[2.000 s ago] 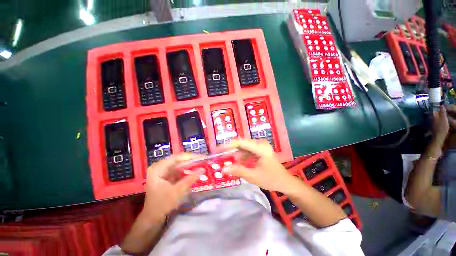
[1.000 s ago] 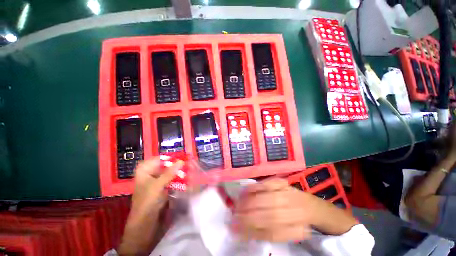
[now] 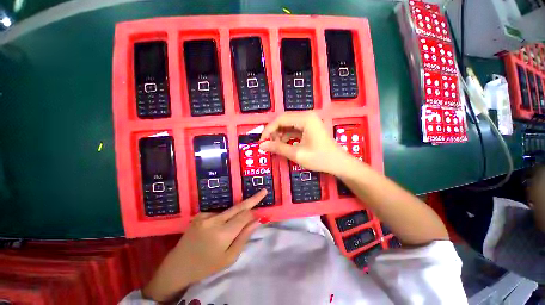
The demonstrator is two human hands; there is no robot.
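The phone tray (image 3: 122, 131) lies in front of me, with a black keypad phone in each visible pocket. The third phone (image 3: 258, 182) in the near row has a red screen film label (image 3: 253, 159) over its screen. My right hand (image 3: 302, 140) pinches this label at its upper right. My left hand (image 3: 209, 244) rests at the tray's near edge, its index fingertip on that phone's keys. A small red bit shows by its thumb; whether it holds anything is hidden. The two phones to the right also have red labels, partly covered by my right hand and forearm.
A stack of film sheets (image 3: 441, 89) lies right of the tray, beside cables and a white machine (image 3: 487, 27). A waiting tray (image 3: 378, 229) is low at right. Stacked trays (image 3: 72, 271) are low at left. Another person's arm (image 3: 538, 199) shows at the right edge.
The third near-row phone now has a red label on its screen. My right hand has moved up onto it; my left finger has come onto its keys. The view has shifted closer over the tray.
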